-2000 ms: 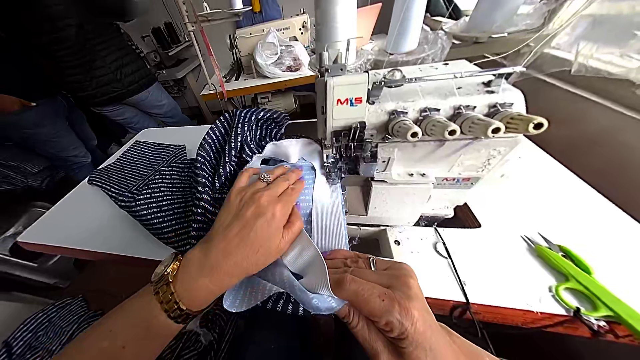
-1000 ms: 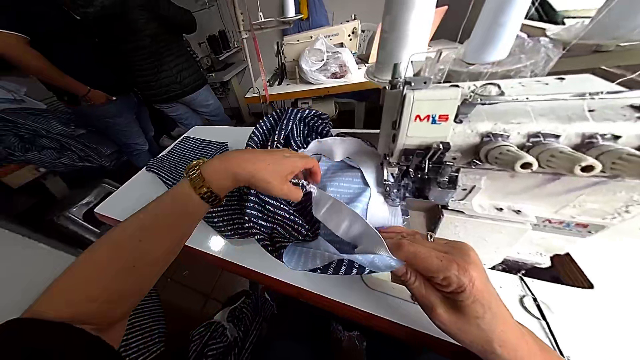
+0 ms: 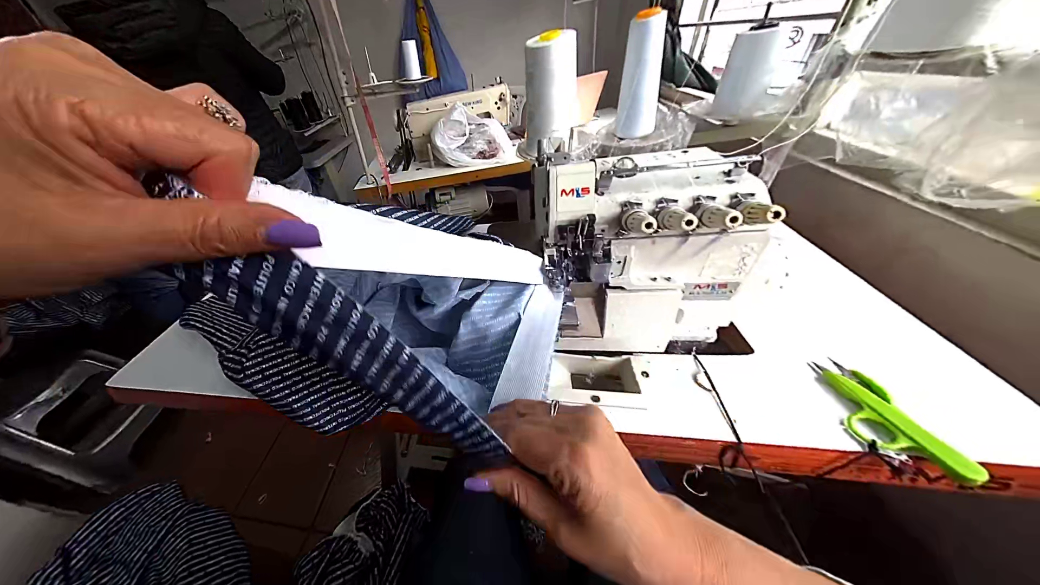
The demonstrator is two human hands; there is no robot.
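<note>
My left hand [image 3: 122, 162], close to the camera at upper left, pinches the navy printed fabric [image 3: 325, 325] together with one end of a white elastic band [image 3: 390, 244]. The band runs taut from there to the needle area of a white overlock sewing machine [image 3: 658, 244]. Below the presser foot, my right hand [image 3: 577, 479] grips the lower corner of the garment at the table's front edge. Between the hands the cloth is spread open, its paler blue inner side showing. More striped fabric hangs over the table edge.
Green-handled thread snips [image 3: 902, 426] lie on the white table [image 3: 821, 325] at the right. Thread cones [image 3: 551, 89] stand behind the machine. A second sewing machine [image 3: 455, 110] and a plastic bag [image 3: 471, 134] are farther back. A person in dark clothes [image 3: 175, 73] stands at back left. Striped fabric [image 3: 146, 540] lies below.
My left hand has risen to the upper left and nearer the camera, stretching the band and fabric edge away from the machine. My right hand still grips the garment near the table edge.
</note>
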